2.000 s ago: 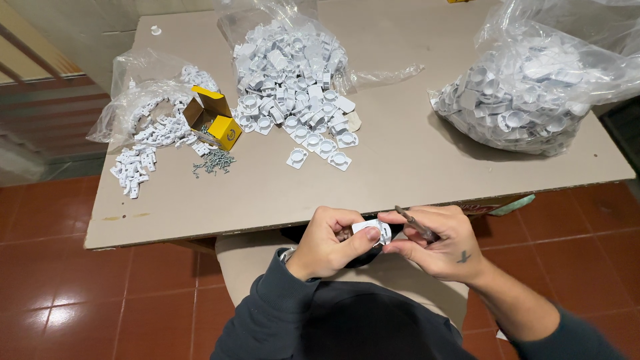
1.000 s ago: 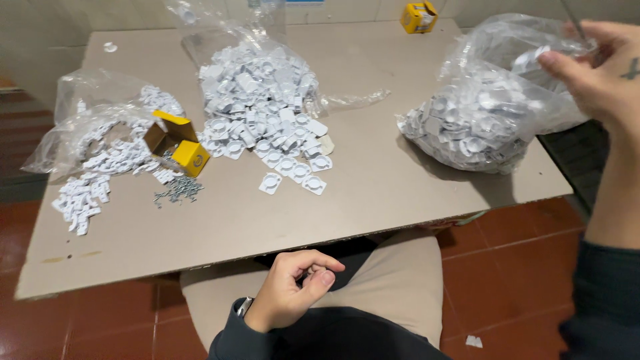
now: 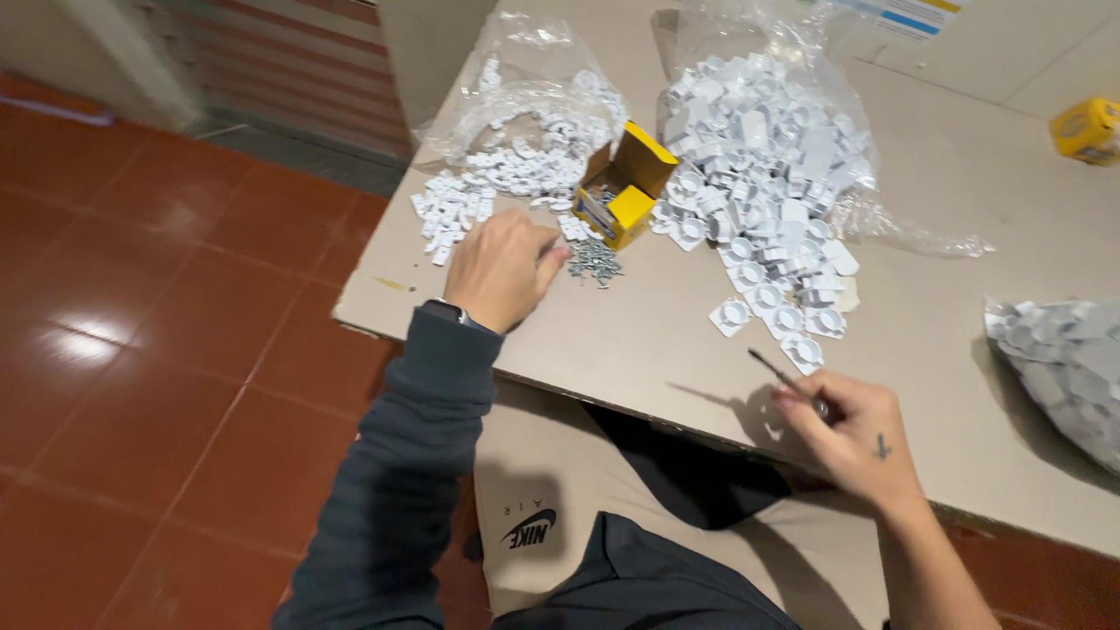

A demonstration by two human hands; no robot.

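My left hand (image 3: 507, 267) is over the table's left part, between the small white plastic clips (image 3: 448, 214) and a little heap of screws (image 3: 597, 262); whether its fingers hold anything is hidden. A yellow cardboard box (image 3: 632, 208) stands with its lid up just behind the screws, more screws inside it. Near the front edge, my right hand (image 3: 844, 429) grips a thin dark screwdriver-like tool (image 3: 777, 366), its tip pointing up and left. Past that tip lie white plastic parts with round rings (image 3: 787, 319), spilling from a clear bag.
A clear bag of small white parts (image 3: 534, 87) lies at the back left of the table (image 3: 612, 350). At the right edge sits a full bag of white parts (image 3: 1063, 359). Another yellow box (image 3: 1088, 131) stands at the back right, near the wall.
My left hand has gone from my lap to the small clips and screws. My right hand has come back from the bag at the right to the front edge. The view has swung left.
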